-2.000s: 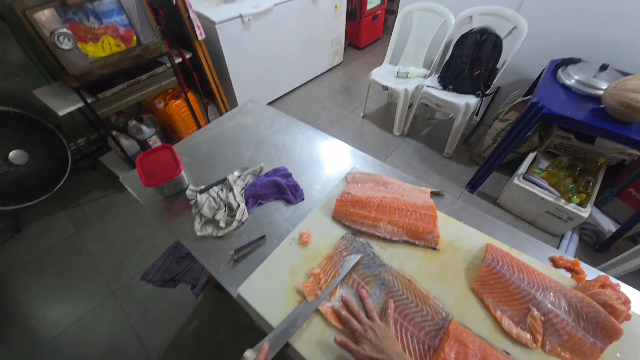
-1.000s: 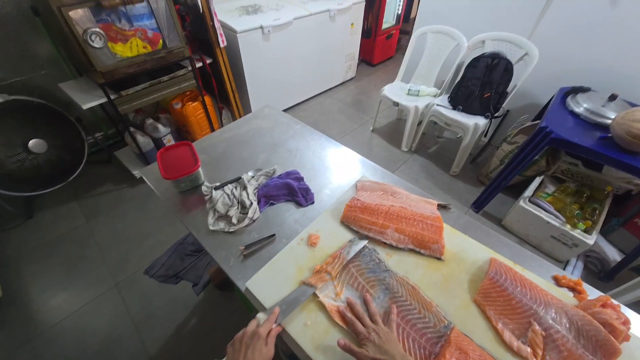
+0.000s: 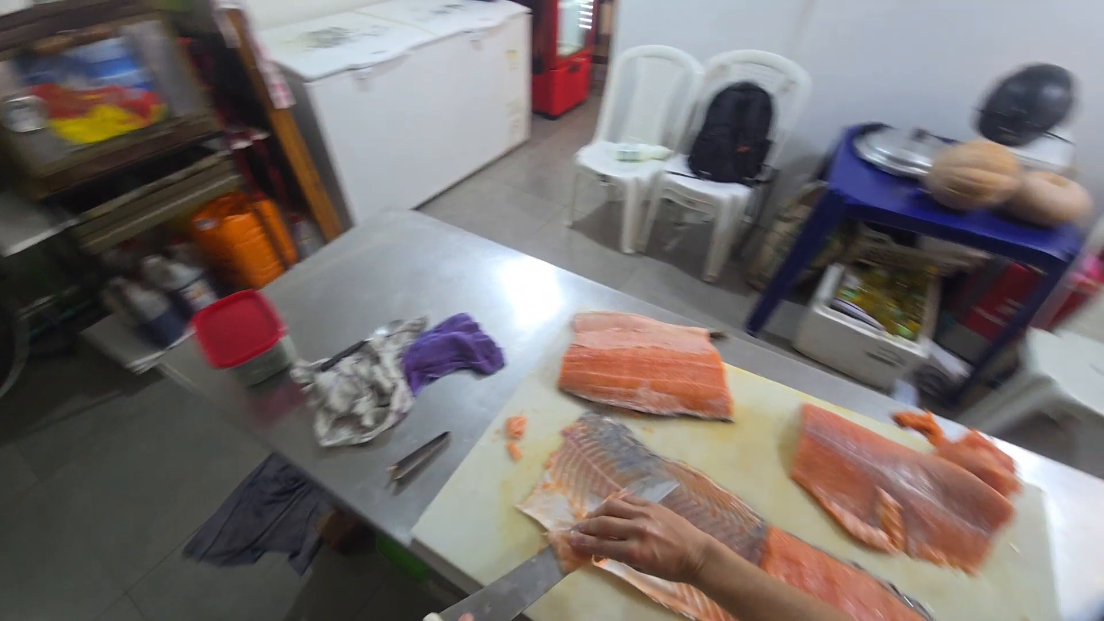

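A salmon side (image 3: 621,457), partly bared to grey skin and pale lines of flesh, lies across the white cutting board (image 3: 483,509). Over it my right or left hand cannot be confused: my left hand (image 3: 634,535) enters from the lower right, fingers bent on a small piece of salmon beside the blade. The knife (image 3: 526,582) slants up from the bottom edge, its tip showing beyond those fingers. Only a fingertip of my right hand (image 3: 467,617) shows, at the knife's handle end. One salmon fillet (image 3: 647,366) lies behind, another (image 3: 897,487) at the right.
On the steel table (image 3: 345,259) are a red-lidded container (image 3: 241,336), a patterned cloth (image 3: 358,388), a purple cloth (image 3: 453,349) and a dark narrow object (image 3: 420,457). Salmon trimmings (image 3: 975,457) lie at the right. White chairs (image 3: 625,164) and a blue table (image 3: 949,211) stand beyond.
My left hand, earlier spread flat on the salmon, is now bent beside the blade. The knife has shifted over the salmon, and my right hand is mostly out of view.
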